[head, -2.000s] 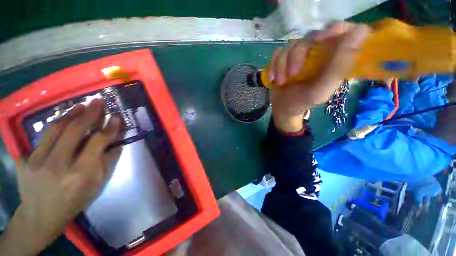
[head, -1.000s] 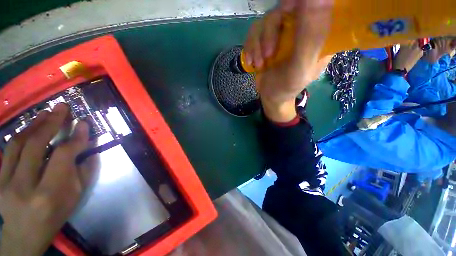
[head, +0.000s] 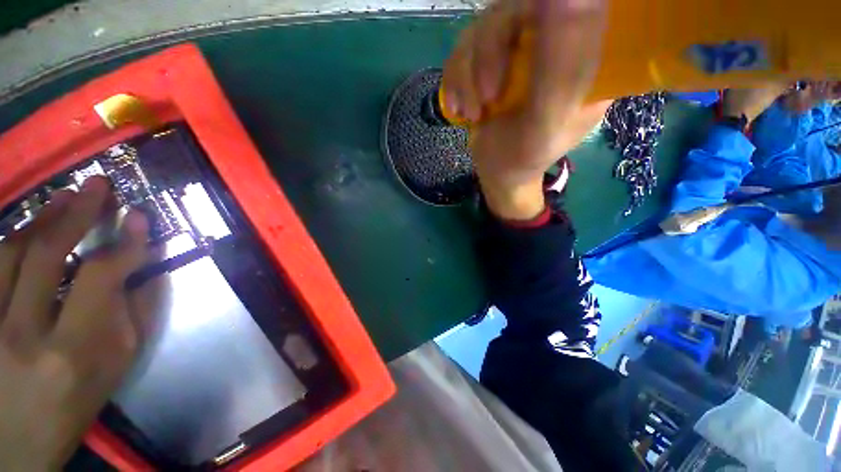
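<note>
The black tablet housing (head: 281, 346) lies inside the red-orange fixture (head: 267, 207) at the left, with a large silvery plate (head: 207, 355) in it. My left hand (head: 69, 286) rests over the main board (head: 138, 184) at the tablet's upper end; its fingertips touch the board and hide part of it. My right hand (head: 530, 115) is wrapped around the yellow-orange electric screwdriver (head: 645, 55), which lies almost level. Its dark tip is down in the round dark dish (head: 429, 152) of tiny screws. The screwdriver's rear end is cut off by the frame.
A green bench (head: 360, 267) lies under the work, with a pale rail (head: 277, 18) along its back. A pile of small dark and silvery parts (head: 634, 143) sits right of my right hand. People in blue clothing (head: 728, 249) are at the right. A blue bin (head: 682, 341) is lower right.
The view has shifted, so the fixture and dish sit further left and higher. The screwdriver appears larger and closer, its tip still in the dish. My left hand stays on the board.
</note>
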